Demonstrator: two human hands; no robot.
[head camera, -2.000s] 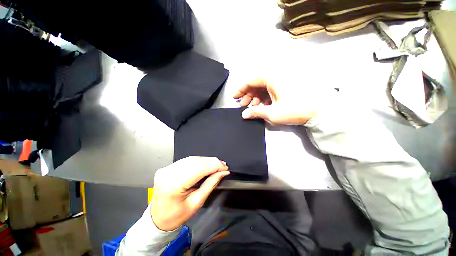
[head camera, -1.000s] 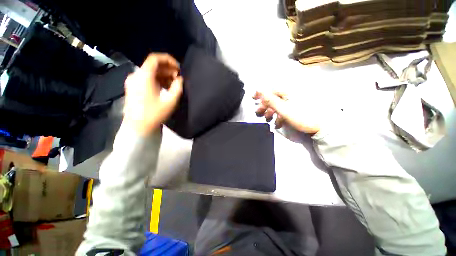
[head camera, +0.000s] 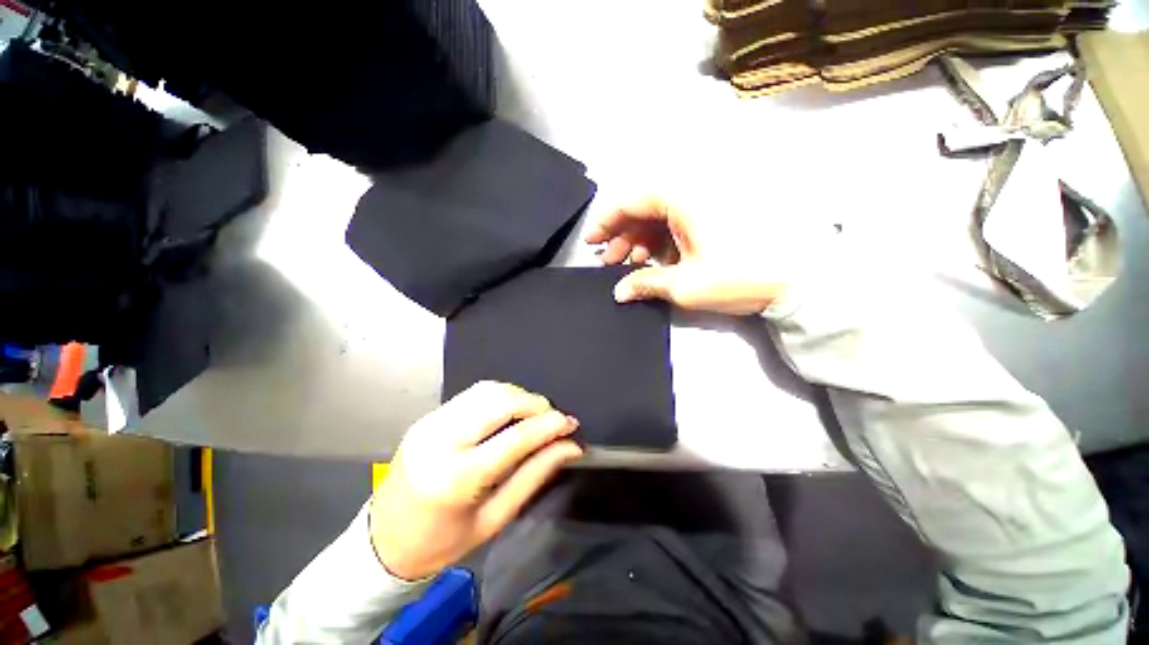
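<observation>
The near pile of black cut panels (head camera: 580, 347) lies flat at the table's front edge. The far pile (head camera: 473, 214) of the same black material lies just beyond it, turned at an angle and touching its back left corner. My left hand (head camera: 485, 479) rests on the front left part of the near pile, fingers at its front edge; whether it pinches a panel cannot be told. My right hand (head camera: 687, 267) is at the near pile's back right corner, thumb on top and the other fingers curled just behind it.
A tall stack of black panels (head camera: 378, 76) stands at the back left, with black bundles (head camera: 76, 227) further left. Brown cardboard pieces (head camera: 882, 44) lie back right, a tied grey-white strap (head camera: 1002, 189) at right. Cardboard boxes (head camera: 95, 498) and a blue crate (head camera: 435, 611) are below the table.
My left hand has come back from the far pile to the front of the near pile. My right hand has moved left onto the near pile's back right corner. The view has shifted.
</observation>
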